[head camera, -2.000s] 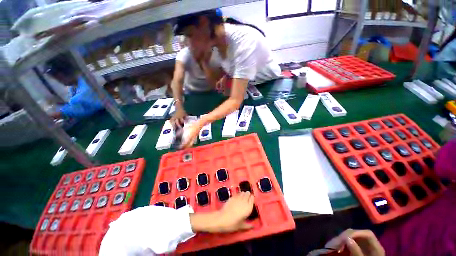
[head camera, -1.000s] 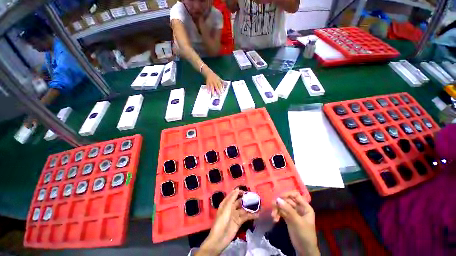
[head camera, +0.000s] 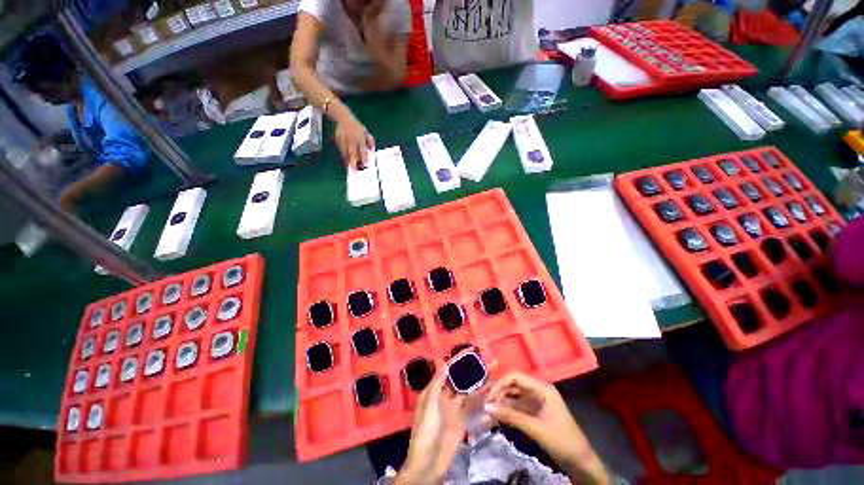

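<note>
My left hand point(head camera: 438, 422) holds a smartwatch head point(head camera: 467, 370) at its fingertips, black glass face up, above the near edge of the middle red tray point(head camera: 327, 422). My right hand point(head camera: 532, 417) is just right of the watch, thumb and fingertips together; whether something thin is between them is too small to tell. The middle tray holds several black-faced watch heads and one pale, back-up one near its far left. Crumpled whitish material point(head camera: 493, 459) lies below my hands.
A left red tray point(head camera: 180, 417) holds silver back-up heads. White sheets point(head camera: 602, 275) separate the middle tray from the right red tray point(head camera: 734, 313). White boxes point(head camera: 395, 178) line the green bench. A person's hand point(head camera: 352, 142) touches one. A magenta sleeve point(head camera: 796, 388) is at right.
The watch in my left hand first showed a whitish glare and now shows black. My right hand has moved closer to it. The person opposite has moved their hand left along the boxes.
</note>
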